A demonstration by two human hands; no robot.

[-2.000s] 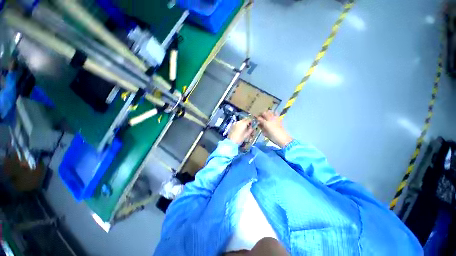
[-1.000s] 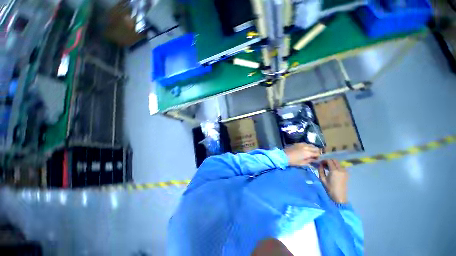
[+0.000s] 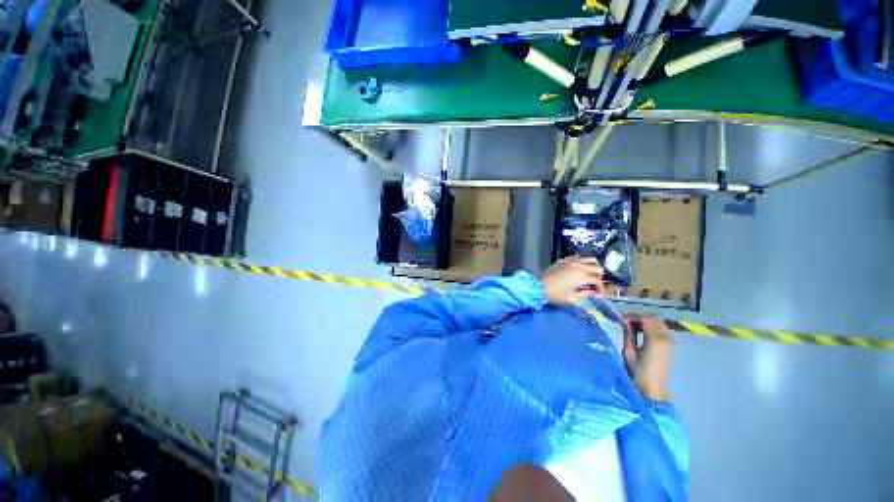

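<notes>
My left hand [image 3: 571,281] and my right hand [image 3: 649,355] are bare and close together in front of my chest. A thin, clear or whitish item [image 3: 610,311], perhaps a bag edge, spans between their fingertips. It is too small to name surely. Beyond my left hand, a black bin [image 3: 561,257] holds dark and shiny bagged parts [image 3: 585,238]. It stands beside a brown carton [image 3: 670,247] on the floor.
A green workbench [image 3: 471,96] with a pale pipe frame runs across the top, bearing blue bins [image 3: 392,37]. Another black bin [image 3: 412,245] and carton [image 3: 480,235] stand left. Yellow-black tape [image 3: 765,335] crosses the floor. A metal frame cart [image 3: 257,431] is lower left.
The view has turned, so the bench now runs level across the top. My hands stay close together at my chest, with the thin item between them.
</notes>
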